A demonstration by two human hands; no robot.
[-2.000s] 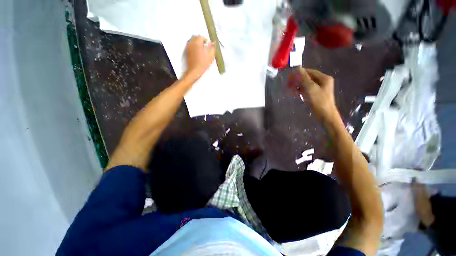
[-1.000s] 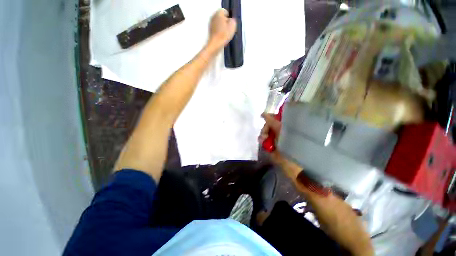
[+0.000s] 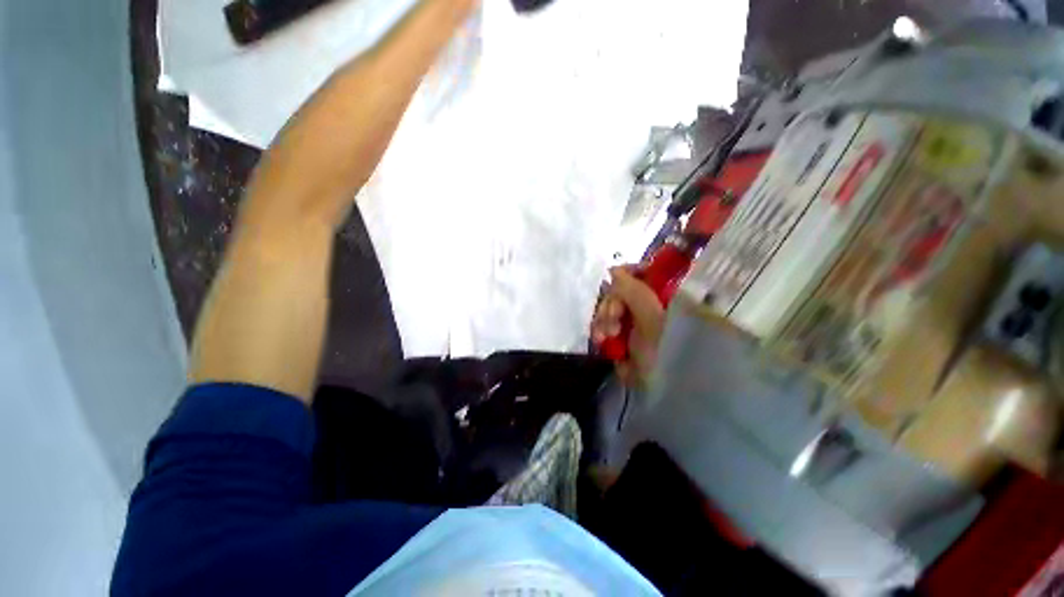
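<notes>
The white fabric lay spreads from the top edge towards my body. The cutting machine, with its large grey body and printed labels, fills the right side and is slightly blurred. Its red handle is at the lay's right edge, and my right hand is closed around it, partly hidden by the motor body. The shiny metal base plate shows at the lay's right edge. My left forearm crosses the lay, and the left hand is cut off by the top edge.
A dark weight lies on the lay at the upper left, and the end of another shows at the top edge. The dark table shows left of the lay, beside a pale wall. Scraps lie below the lay.
My right hand has gone from off the handle to holding it. The machine now looms larger at right. My left arm reached further up, taking its hand out of view, and the weights shifted upward in view.
</notes>
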